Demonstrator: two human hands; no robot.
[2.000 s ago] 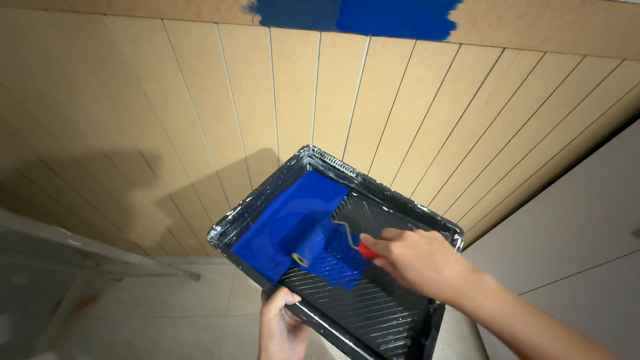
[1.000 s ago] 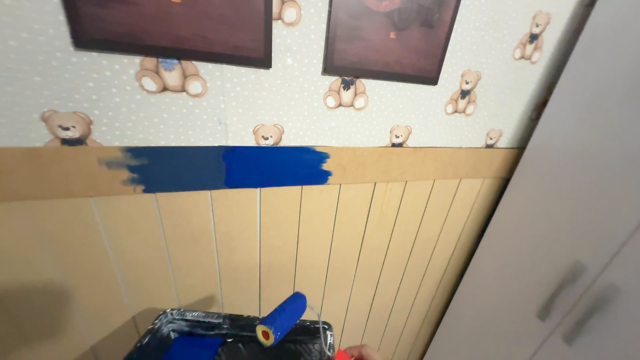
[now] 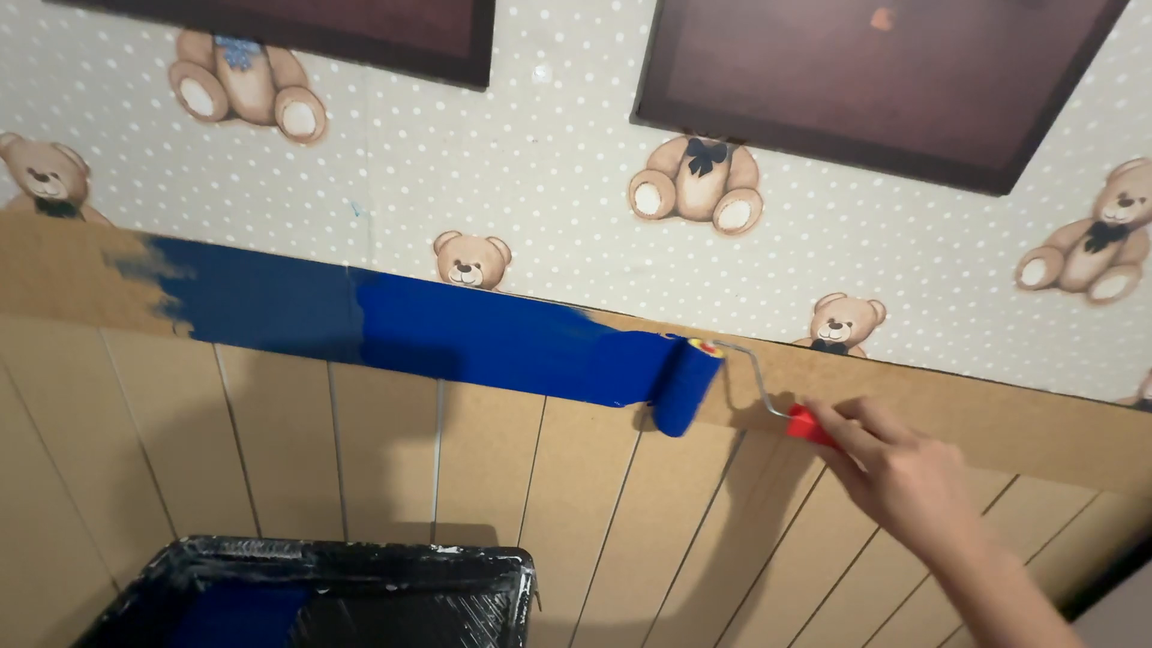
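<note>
My right hand (image 3: 900, 459) grips the red handle of a small paint roller (image 3: 686, 387). The roller's blue sleeve rests tilted against the flat wooden rail (image 3: 900, 396), at the right end of a wet, bright blue band (image 3: 486, 337). Left of it the rail bears a darker, duller blue stretch (image 3: 261, 288) with ragged brush-like edges. Low at the left is a black paint tray (image 3: 360, 553), its rim smeared with white, with blue paint (image 3: 238, 616) in its left part and a ribbed slope beside that. My left hand is out of view.
Grooved wooden panelling (image 3: 486, 450) runs below the rail. Above it is dotted wallpaper with teddy bears (image 3: 540, 180). Two dark-framed pictures hang there, one at the upper left (image 3: 360, 45) and one at the upper right (image 3: 837, 153). A pale surface (image 3: 1116, 616) shows at the lower right corner.
The roller was in the tray two seconds ago, with my left hand at the tray's edge. It has moved up onto the rail, and the bright blue band now reaches further right. The view has tilted up.
</note>
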